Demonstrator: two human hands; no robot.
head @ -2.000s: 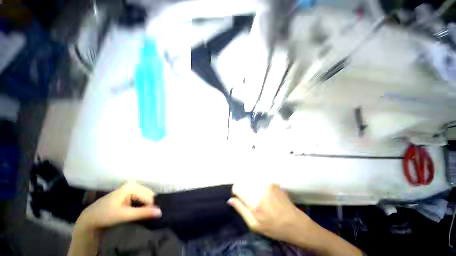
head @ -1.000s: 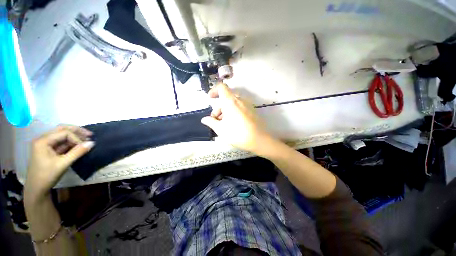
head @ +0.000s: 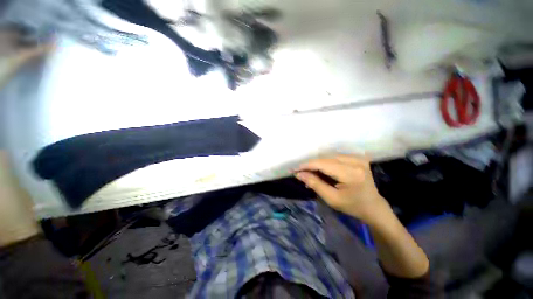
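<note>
A dark curved fabric panel [head: 146,146] lies flat on the white machine table [head: 345,131], along its front edge, with no hand on it. My right hand [head: 345,184] is over the front edge, right of the panel, thumb and index fingertips close together; whether they pinch something is unclear. My left hand [head: 26,58] is blurred and partly cut off at the left edge, near the silvery-grey strips [head: 96,35]; its grip does not show. Another dark piece [head: 152,20] runs to the blurred presser foot area [head: 234,67].
Red-handled scissors [head: 460,102] lie at the table's right end. A thin dark mark [head: 386,41] is on the machine bed. A plaid-covered lap [head: 257,239] is below the table edge, with dark scraps [head: 152,254] at lower left.
Both hands have let go of the dark panel, which now lies flat. My left hand has moved up to the far left, my right hand right and down to the table edge.
</note>
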